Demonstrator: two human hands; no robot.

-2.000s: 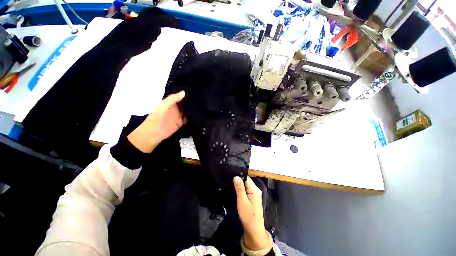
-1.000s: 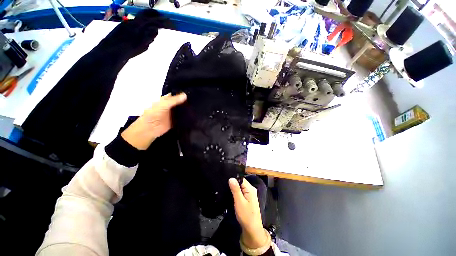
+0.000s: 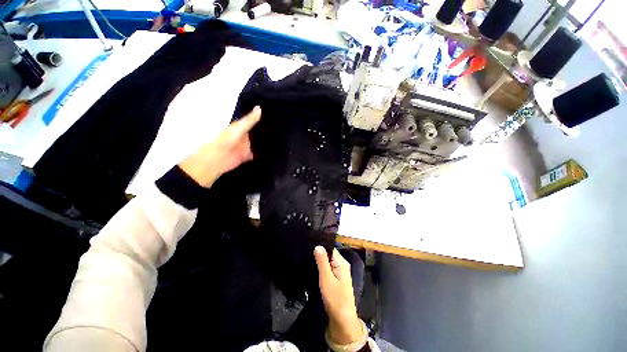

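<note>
A black garment piece lies over the table and hangs past its front edge toward my lap. Pale shiny beads form curved rows on it, near a thinner greyish part. Its right edge lies against the pale overlock machine; the needle area is hidden. My left hand grips the garment's left side, with fingers partly under the cloth. My right hand pinches its lower right edge below the table edge.
A long black garment heap lies on the table at left. Orange-handled scissors lie far left. Black thread cones stand upper right. A yellow-green box is by the wall. A blue-and-white bundle lies behind the machine.
The garment has shifted and bunched at the far end, and its beaded rows have changed position. My left hand has moved slightly up. Both hands keep hold of the cloth.
</note>
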